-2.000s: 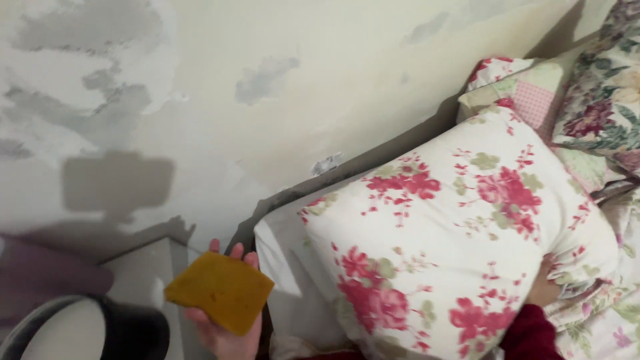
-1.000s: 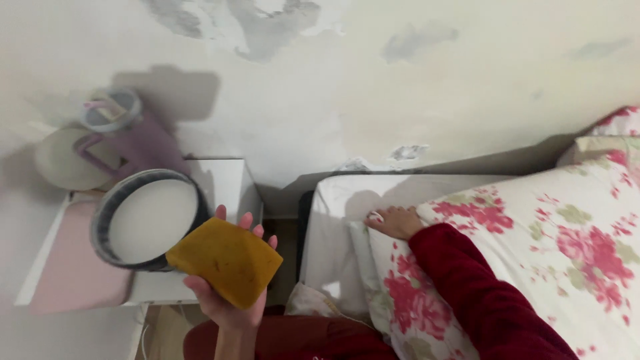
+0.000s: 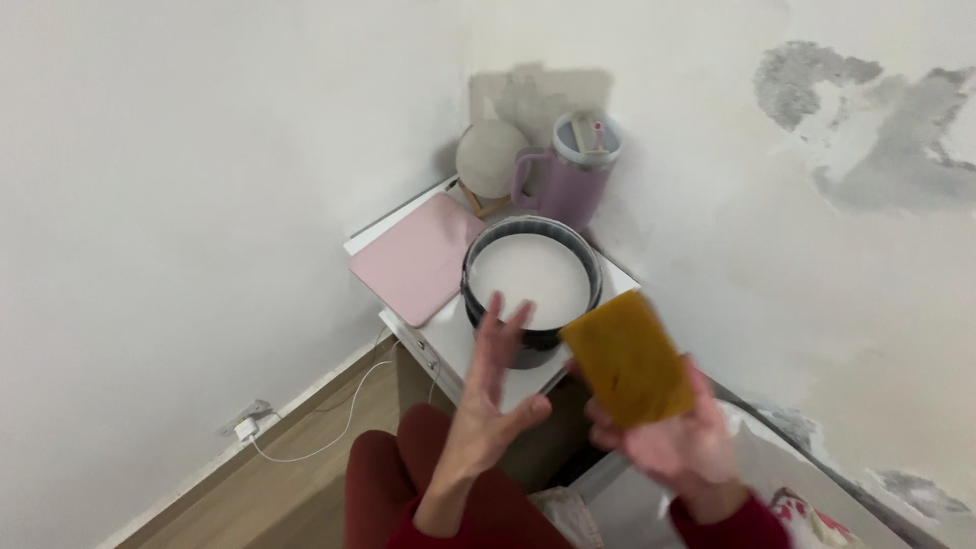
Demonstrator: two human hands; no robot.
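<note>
My right hand (image 3: 679,438), blurred, holds a flat, mustard-yellow rectangular pad (image 3: 629,362), its material unclear, between thumb and fingers. The pad is at the right of a dark bucket (image 3: 531,354) that holds a smooth white substance (image 3: 530,274). My left hand (image 3: 496,396) is raised with its fingers spread and nothing in it; its fingertips overlap the near rim of the bucket in view. Whether they touch the bucket cannot be told.
The bucket stands on a small white table (image 3: 450,335) with a pink flat case (image 3: 417,259), a lilac handled tumbler (image 3: 576,179) and a round lamp (image 3: 492,160). A white cable (image 3: 351,412) runs to a wall plug. The right wall has grey patches (image 3: 877,145); a bed (image 3: 633,496) is at lower right.
The pad has passed from my left hand to my right hand. My right hand has left the floral pillow, where it rested a second ago. The view has swung left to the table.
</note>
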